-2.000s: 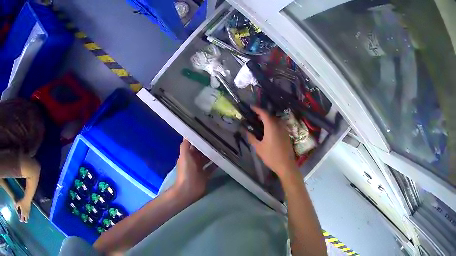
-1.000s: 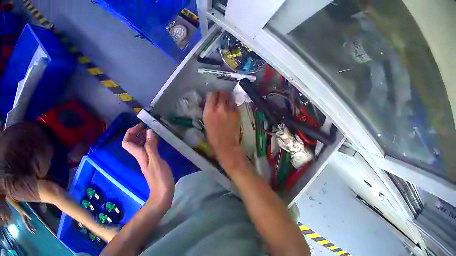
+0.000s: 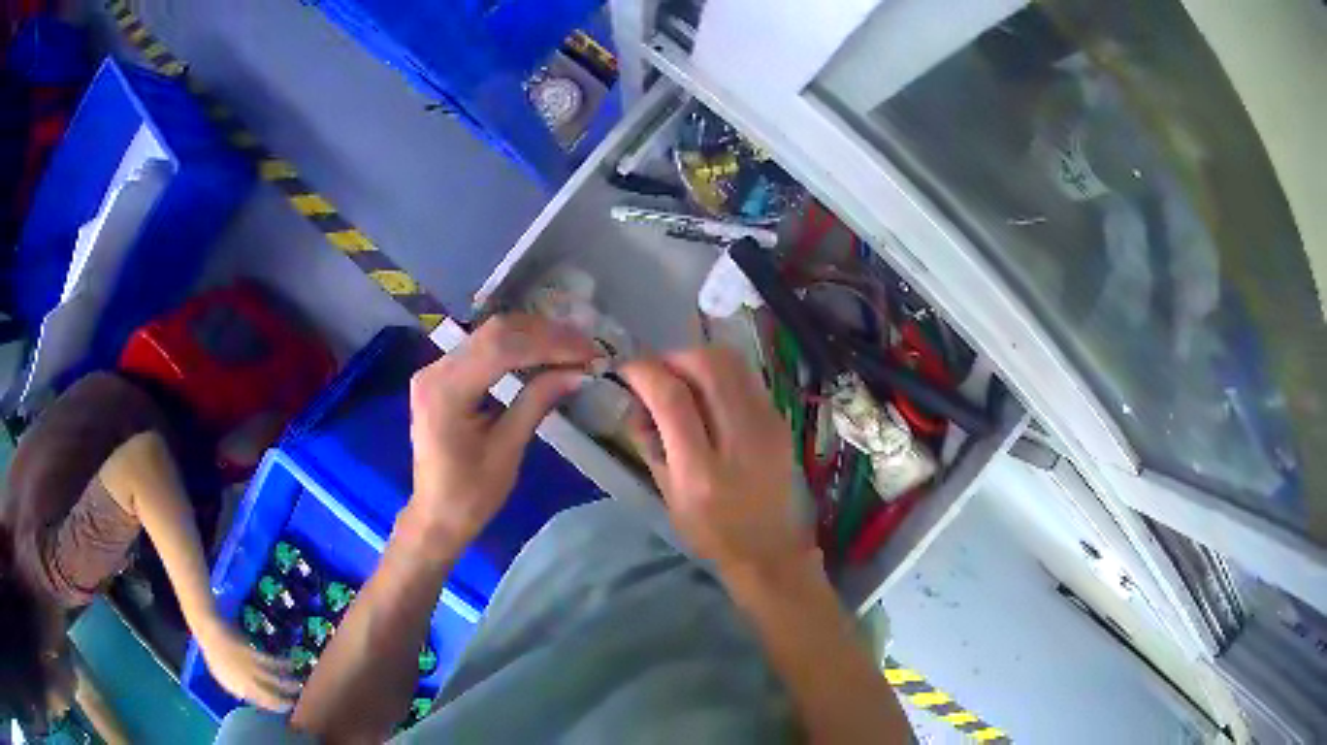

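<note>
A pale pull-out drawer [image 3: 560,218] stands open, crammed with mixed tools. My left hand [image 3: 488,415] and my right hand [image 3: 720,451] meet above its front left part. Their fingertips pinch a small object [image 3: 600,365], mostly hidden and too small to name. A crumpled clear plastic bag [image 3: 560,296] lies just behind the fingers. In the drawer are a long black tool [image 3: 822,332], a slim white-grey stick [image 3: 684,224], a white piece [image 3: 723,287], a crinkled wrapped item [image 3: 878,440] and red-handled tools [image 3: 881,527].
A glass-door cabinet [image 3: 931,277] rises behind and right of the drawer. A blue bin [image 3: 473,619] at lower left holds several black-and-green parts [image 3: 291,597]. Another person's arm [image 3: 182,546] reaches into it. A red stool [image 3: 226,364], blue bins [image 3: 204,189] and yellow-black floor tape [image 3: 342,233] are at left.
My right hand has moved from rummaging in the drawer to the middle front. My left hand has come from the drawer's front edge to meet it. The other person's hand now reaches over the bin.
</note>
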